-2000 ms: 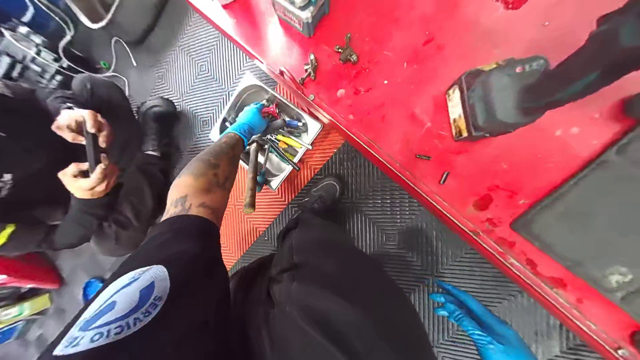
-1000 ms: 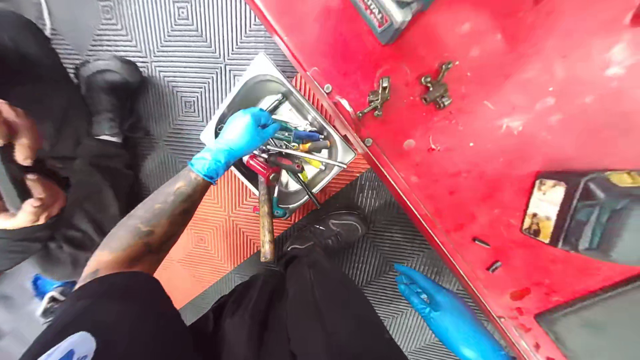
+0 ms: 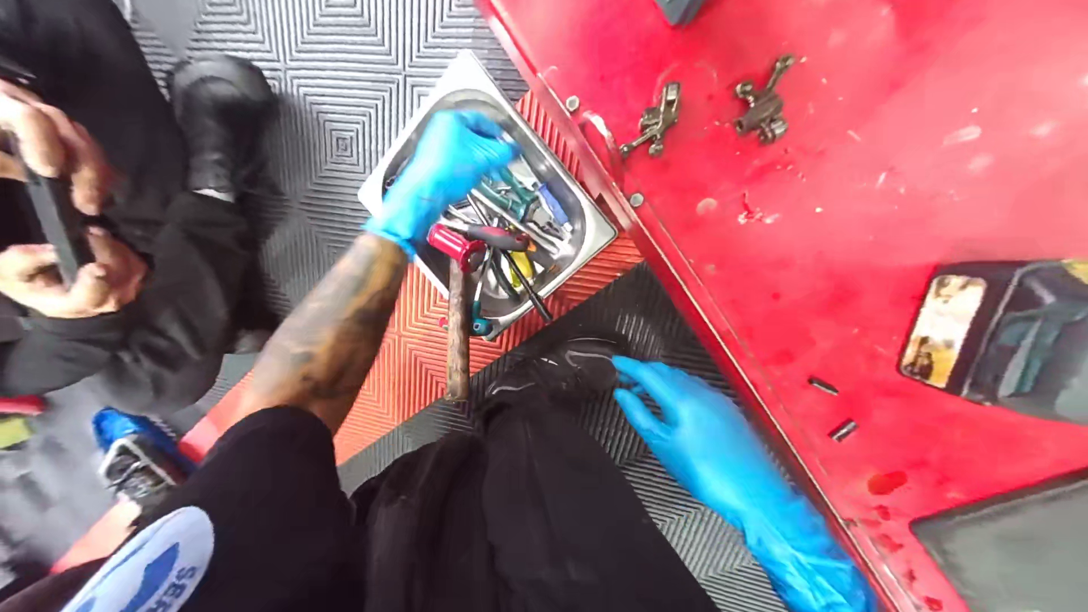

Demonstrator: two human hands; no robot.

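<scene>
My left hand (image 3: 446, 174), in a blue glove, is inside a metal tray (image 3: 595, 242) of hand tools, its fingers bent near the upper rim. Whether they grip anything is hidden. Below the hand, a hammer with a red head (image 3: 456, 247) lies with its wooden handle (image 3: 458, 340) over the tray's lower rim. Around it are a red-and-black handle (image 3: 500, 237), a blue handle (image 3: 552, 206), a yellow handle (image 3: 521, 269) and several metal tools. My right hand (image 3: 680, 421), also blue-gloved, hangs beside the red surface's edge, fingers apart, holding nothing.
A red work surface (image 3: 816, 204) spans the right. On it lie two metal rocker-like parts (image 3: 660, 119) (image 3: 762, 106), two small pins (image 3: 823, 386) (image 3: 842, 430), a black case-like object (image 3: 1003, 336) and a grey mat (image 3: 1011, 535). At left, another person's hands (image 3: 64, 195) hold a dark flat object.
My left hand has moved off the red hammer head toward the tray's upper part. My right hand has come up nearer the tray. The view is closer to the tray than two seconds ago.
</scene>
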